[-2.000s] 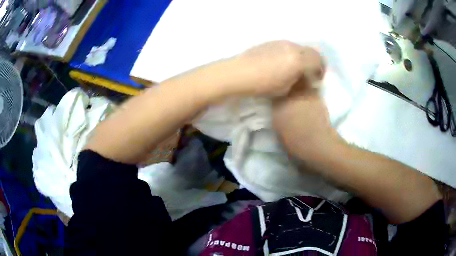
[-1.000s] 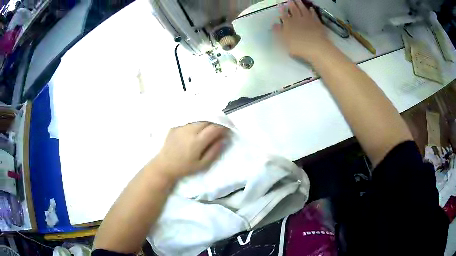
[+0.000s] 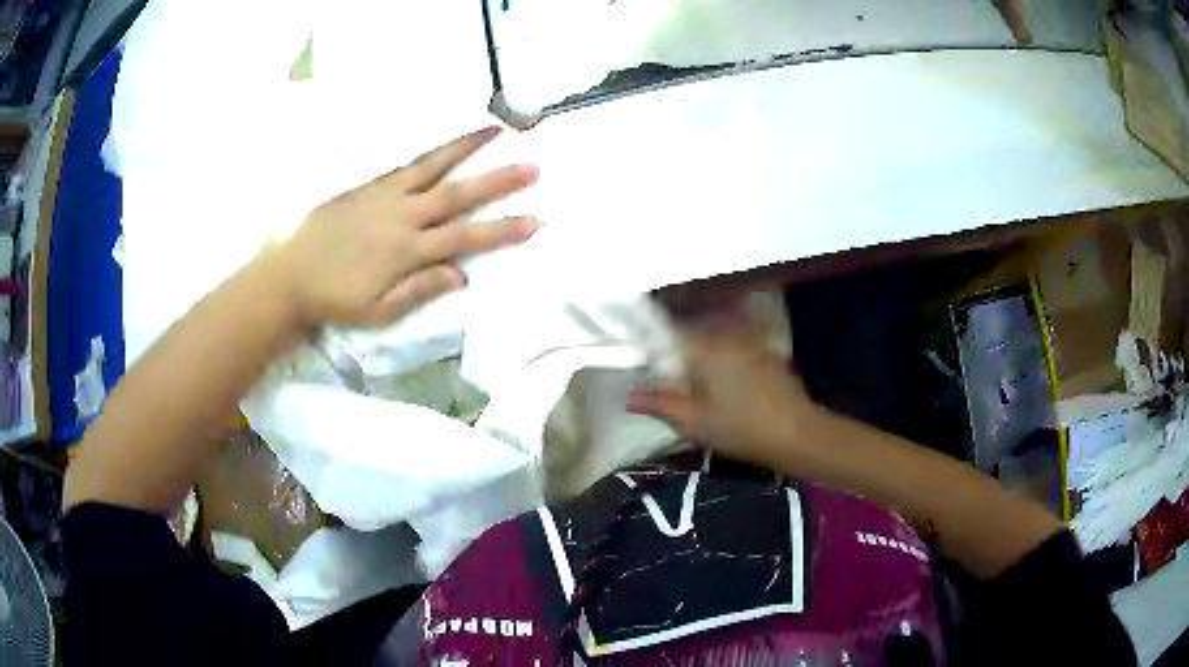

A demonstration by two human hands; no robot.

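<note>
The white garment piece (image 3: 378, 456) hangs in folds over the table's front edge and onto my lap. My left hand (image 3: 411, 235) lies palm down with fingers spread at the white table top, above the cloth; it holds nothing. My right hand (image 3: 730, 391) is blurred, low by the right edge of the cloth, below the table edge. Its thumb side is against or close to the cloth; whether it grips it is unclear.
The white table (image 3: 835, 156) curves across the top, with the machine bed's dark-edged plate (image 3: 626, 46) at the top. A blue surface (image 3: 85, 261) is at left, and a fan (image 3: 20, 599) at lower left. White scraps (image 3: 1121, 456) lie at right.
The view has shifted, and the machine head is out of it. My right hand has come from the tools on the machine bed down beside the cloth. My left hand's fingers have spread.
</note>
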